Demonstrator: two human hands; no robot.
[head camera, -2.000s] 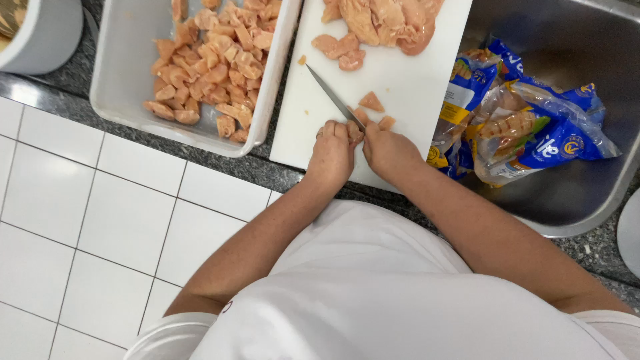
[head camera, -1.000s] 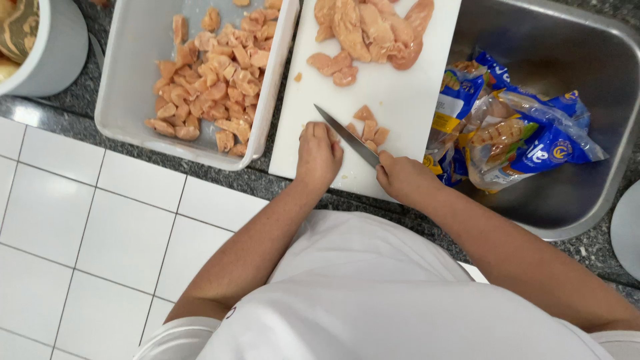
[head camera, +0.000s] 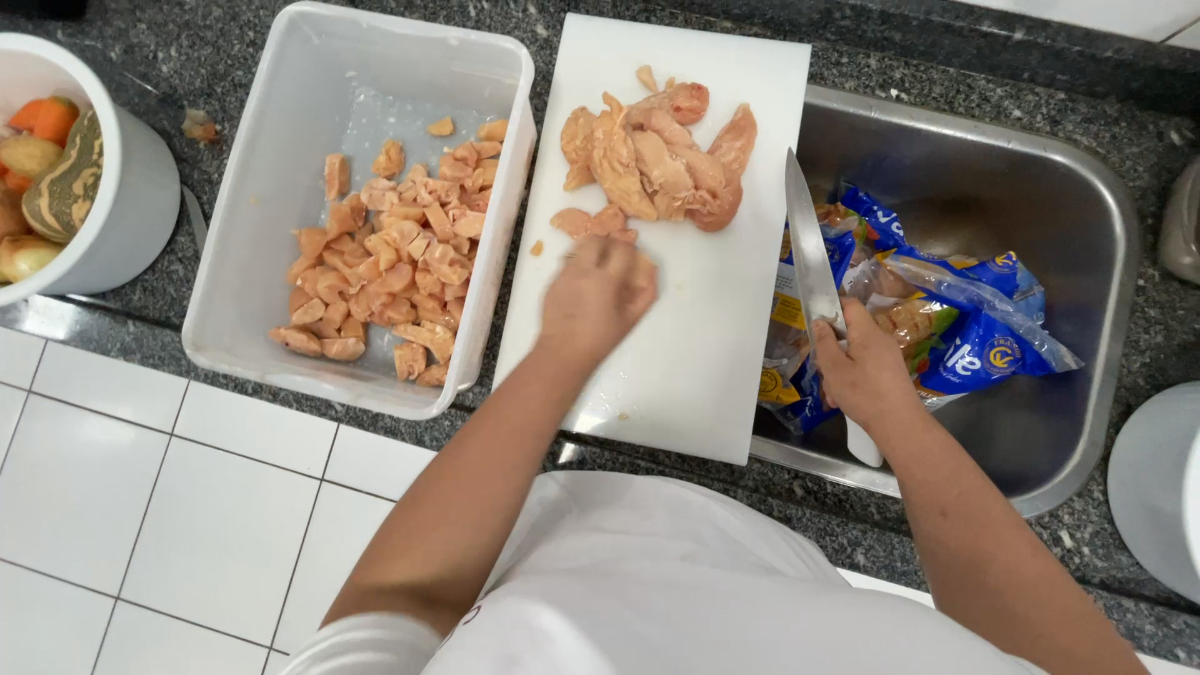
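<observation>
My right hand (head camera: 862, 370) grips the white handle of a kitchen knife (head camera: 811, 248), its blade pointing away from me over the sink's left side. Above the white cutting board (head camera: 656, 356) is my left hand (head camera: 598, 295), blurred, fingers curled, close to a small piece of raw chicken (head camera: 591, 222); whether it holds anything is hidden. Larger raw chicken pieces (head camera: 656, 159) lie in a pile on the board's far half. To the left, a translucent plastic tub (head camera: 361, 389) contains many cut chicken chunks (head camera: 403, 253).
Blue plastic chicken packages (head camera: 984, 337) lie in the steel sink (head camera: 1102, 309) at right. A white bucket (head camera: 141, 187) of vegetables stands at far left on the granite counter (head camera: 872, 56). Another rounded grey container (head camera: 1158, 487) is at the right edge.
My right hand has moved right with the knife, from the board to over the sink. The cut pieces by the blade one second ago are gone from that spot on the board.
</observation>
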